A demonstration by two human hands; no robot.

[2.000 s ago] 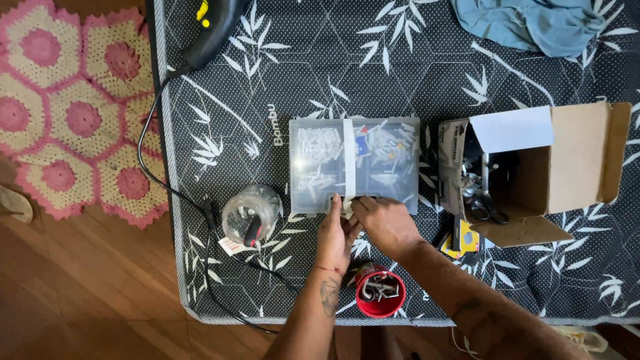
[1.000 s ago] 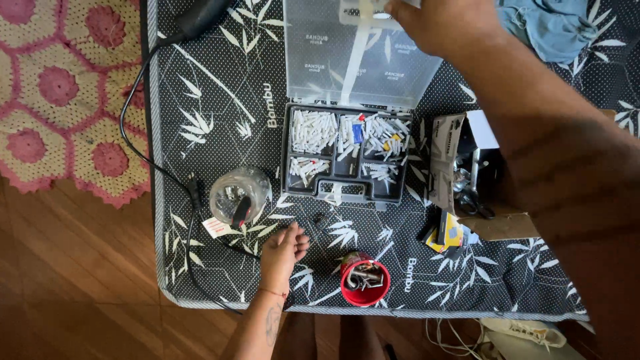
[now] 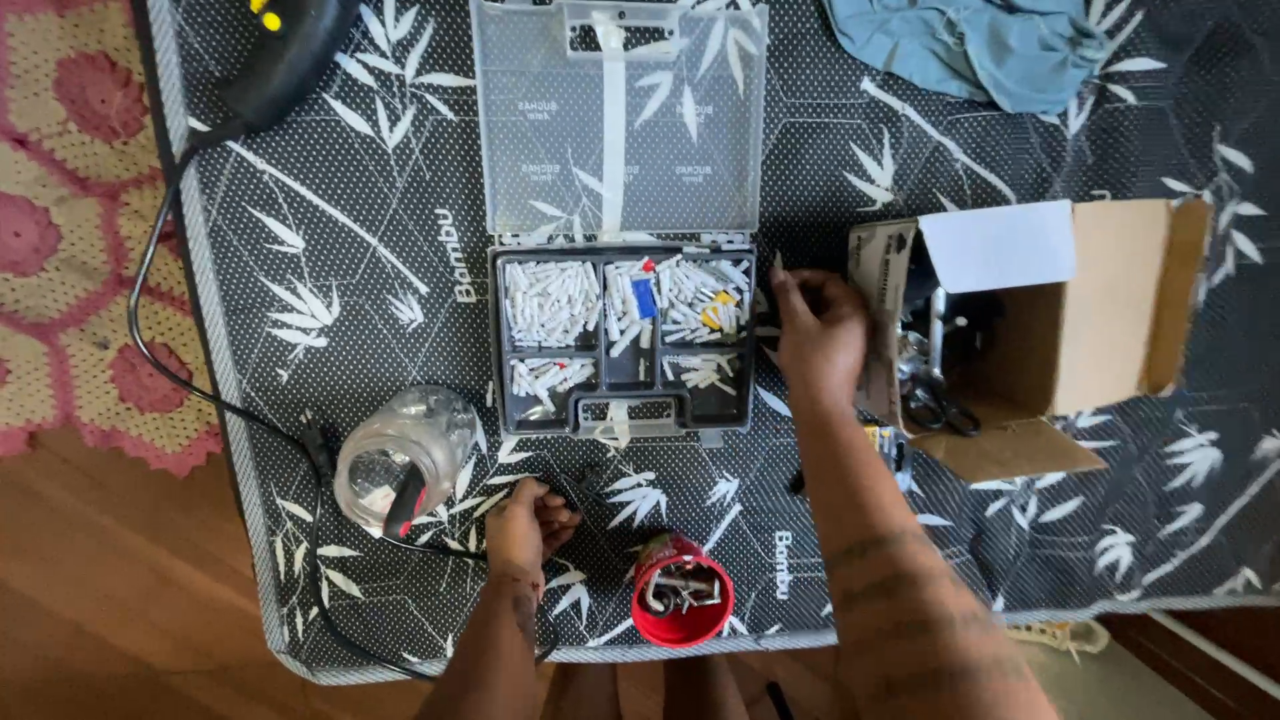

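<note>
A plastic organizer case [image 3: 622, 400] lies open, its clear lid [image 3: 690, 130] folded back with a pale strip along it. White wall plugs [image 3: 552, 303] fill its compartments, with a blue piece [image 3: 644, 298] and a yellow piece [image 3: 717, 312] among them. My right hand [image 3: 822, 330] is just right of the case, a small pale tip showing at its fingertips; what it is cannot be told. Below the case, my left hand [image 3: 532, 522] rests with curled fingers near the black cable; whether it holds anything is unclear. A red cup [image 3: 682, 630] with metal hooks stands to its right.
An open cardboard box [image 3: 1125, 300] with scissors [image 3: 938, 402] and tools lies at right. A clear plastic jar [image 3: 405, 455] holds a black-and-red handle. A black power tool [image 3: 290, 60], its cable [image 3: 150, 350] and a blue cloth [image 3: 980, 50] lie farther out on the patterned mat.
The case, closed two seconds ago, has its lid folded back. My right hand has come down from the lid to the case's right side. My left hand has moved away from the case.
</note>
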